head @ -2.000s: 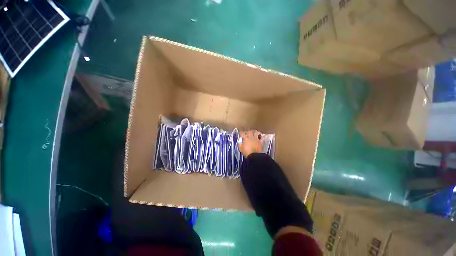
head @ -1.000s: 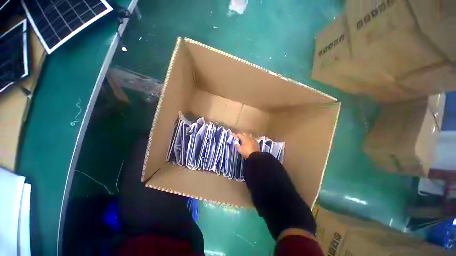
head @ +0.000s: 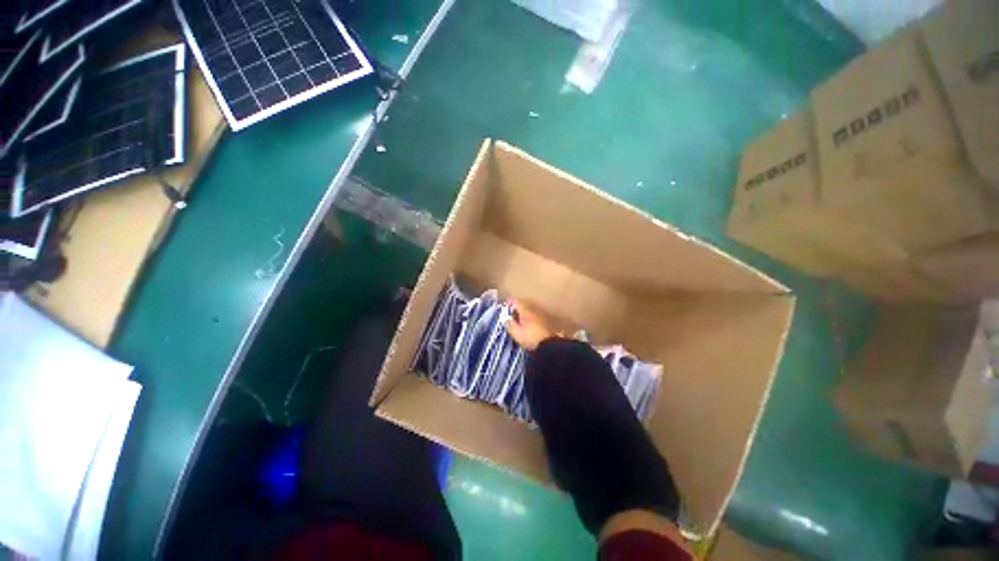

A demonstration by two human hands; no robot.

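A large open brown carton (head: 701, 258) stands on the green floor in front of me. A row of wrapped panels (head: 482, 351) stands upright inside it along its bottom. My right hand (head: 528, 325) reaches into the carton from below, with a dark sleeve covering the forearm, and touches the top edges of the wrapped panels left of the row's middle. The fingers are small and blurred, so I cannot tell whether they grip one. My forearm hides the middle of the row. My left hand is not in view.
The green bench (head: 236, 241) is at left behind a metal edge. Small solar panels (head: 274, 49) lie at its upper left, some over a cardboard sheet (head: 121, 258). White sheets (head: 55, 427) lie at lower left. Closed cartons (head: 865, 164) are stacked at right.
The view has turned, so the carton sits lower and further right and more of the bench shows. My right hand has moved left along the row of wrapped panels.
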